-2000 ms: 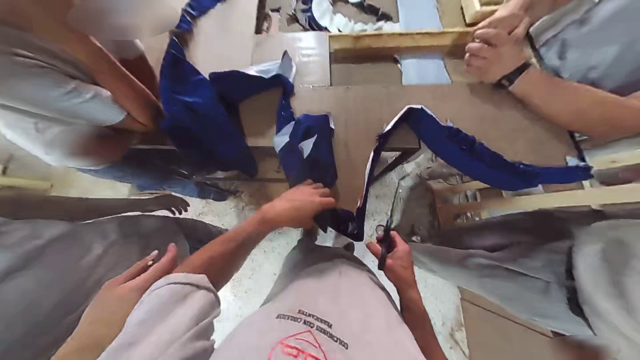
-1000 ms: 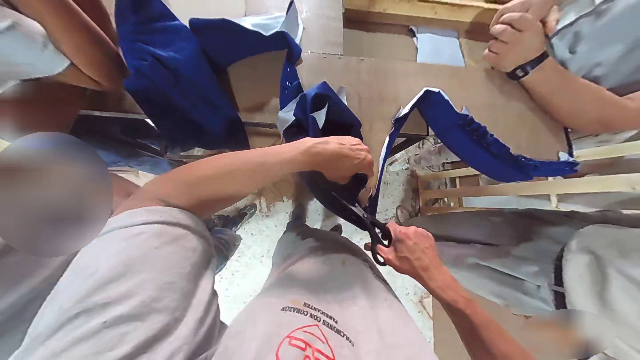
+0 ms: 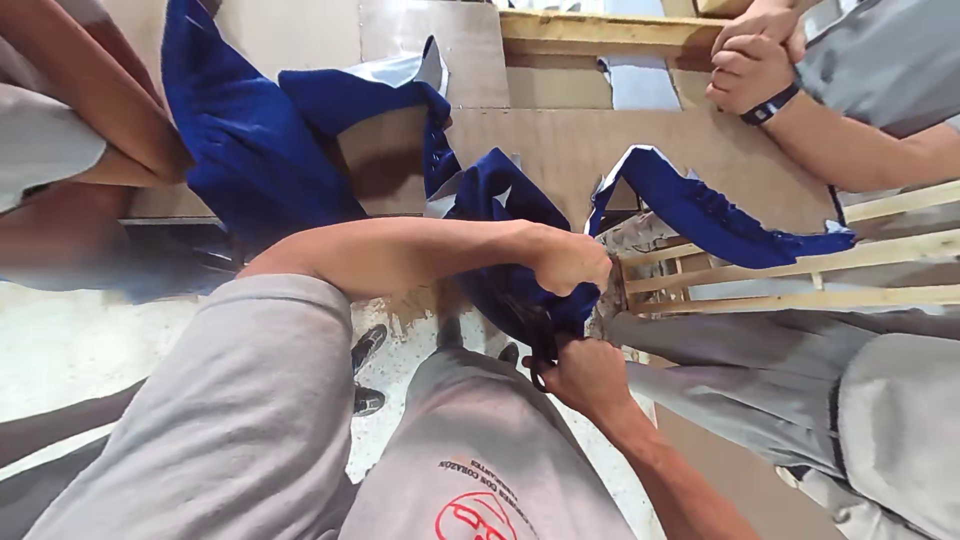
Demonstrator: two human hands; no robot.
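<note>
Blue fabric with a white underside (image 3: 262, 142) runs in a twisted length from the upper left across the table edge. My left hand (image 3: 574, 259) grips a bunched part of it, the fingers curled over the cloth. Just below, my right hand (image 3: 592, 375) holds black-handled scissors (image 3: 541, 364) at the fabric's lower edge. The blades are dark and blurred against the cloth, so how far apart they are cannot be told. To the right, a gathered blue strip with a white edge (image 3: 697, 210) arches over the table edge, its lower left end hidden near my left hand.
A brown board tabletop (image 3: 540, 135) lies beyond my hands, with a wooden beam (image 3: 615, 28) behind. Wooden slats (image 3: 795, 300) are at the right. A person's clasped hands (image 3: 757, 67) rest at the upper right; another person's arms (image 3: 90, 97) are at the left. Other people stand close by.
My left hand has moved right along the fabric, closer to my right hand. The scissors, apart from the cloth two seconds ago, are now at its lower edge.
</note>
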